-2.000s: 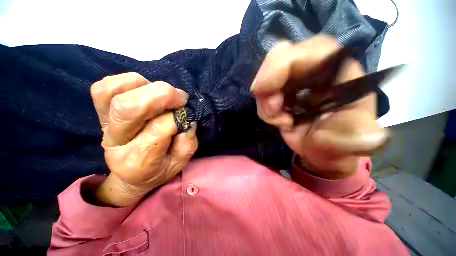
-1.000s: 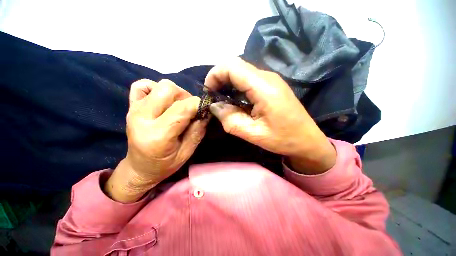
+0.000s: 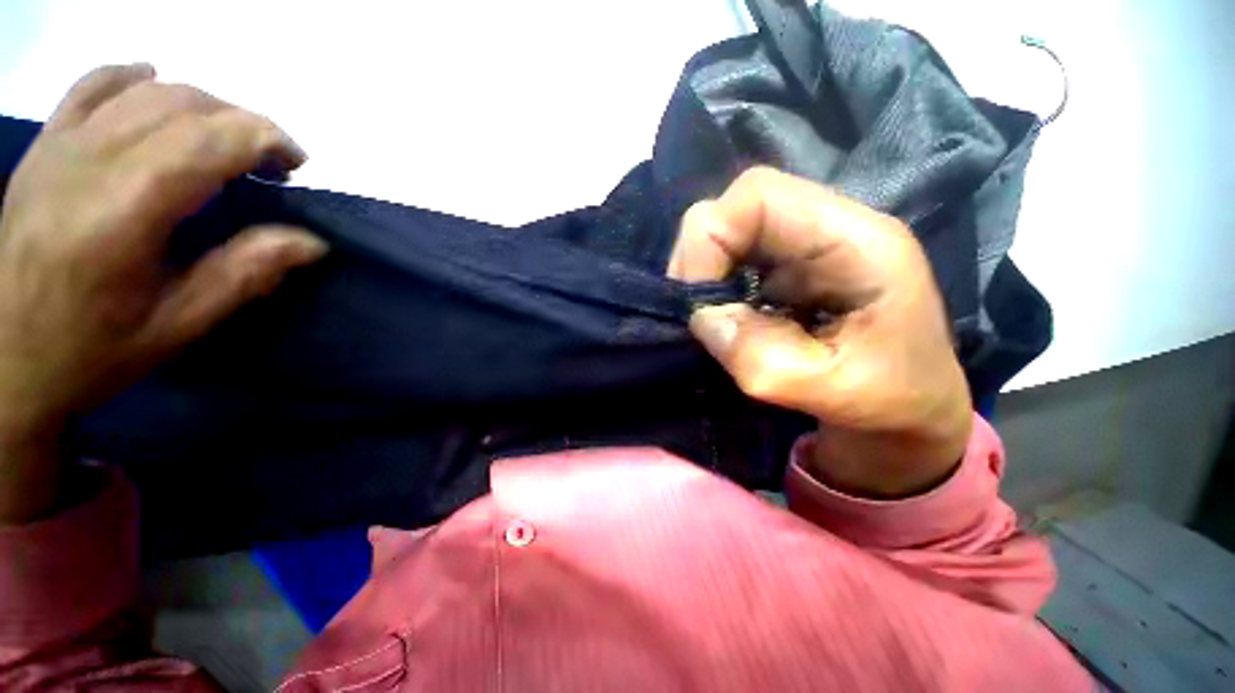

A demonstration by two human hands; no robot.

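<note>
The dark denim garment (image 3: 447,325) lies across the area before me, stretched between my hands. My left hand (image 3: 149,230) is at the far left and grips its upper edge between thumb and fingers. My right hand (image 3: 840,325), right of the middle, pinches a narrow doubled part of the garment between thumb and fingertips. Something dark sits inside my right fist; the snips cannot be made out there. The pale grey wrong side (image 3: 867,122) of the cloth is bunched up behind my right hand.
A white tabletop (image 3: 474,95) lies beyond the garment. A thin curled thread (image 3: 1056,75) sticks out at the garment's upper right. A grey slatted surface (image 3: 1151,589) is at the lower right. Something blue (image 3: 318,575) shows below the cloth at lower left.
My left hand has let go of the small yellowish-stitched spot and moved far left to the garment's upper edge. My right hand has moved right, pulling the cloth taut. The snips no longer show.
</note>
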